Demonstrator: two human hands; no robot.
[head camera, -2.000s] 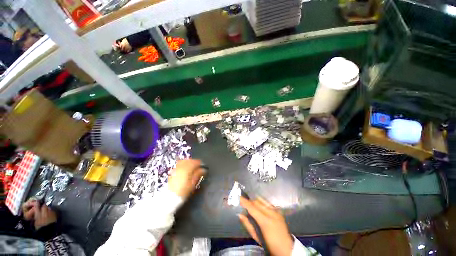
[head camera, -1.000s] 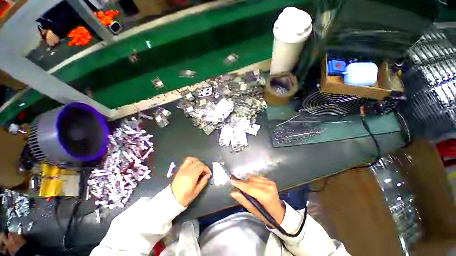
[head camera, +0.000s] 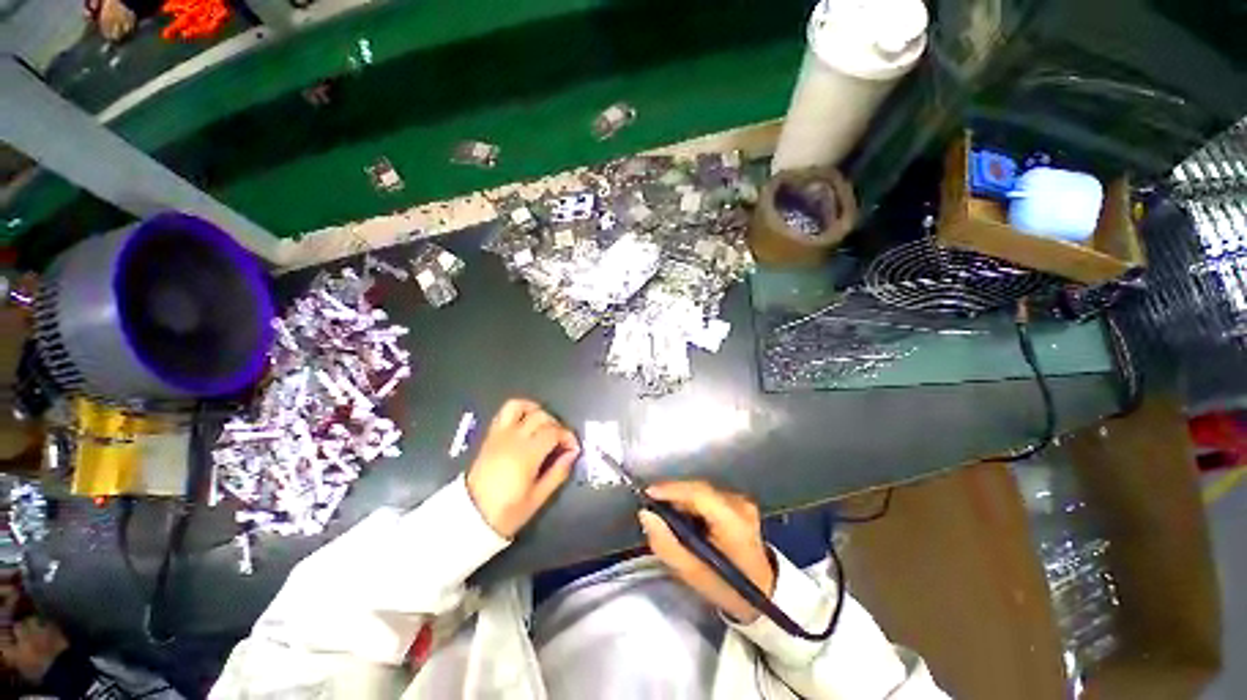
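A flat silver-white module (head camera: 602, 451) lies on the dark bench in front of me. My right hand (head camera: 704, 537) holds a black soldering iron (head camera: 711, 558) like a pen, its tip pointing at the module. My left hand (head camera: 521, 466) is at the module's left edge with thumb and fingertips together; whether a thin wire or part is between them cannot be made out. A single white strip (head camera: 462, 434) lies left of my left hand. A heap of strip parts (head camera: 317, 410) lies further left. A pile of modules (head camera: 622, 274) is at the bench back.
A grey fan with a purple rim (head camera: 194, 305) and a yellow device (head camera: 123, 449) stand left. A white cup (head camera: 851, 82), tape roll (head camera: 804, 216), small carton (head camera: 1039, 219) and green mat (head camera: 944, 350) are back right. A green conveyor (head camera: 520, 82) runs behind; a cardboard box (head camera: 957, 574) is lower right.
The camera view has shifted. Both hands have come together around the module since the first frame. The iron's tip now shows over the module. A single strip lies beside my left hand.
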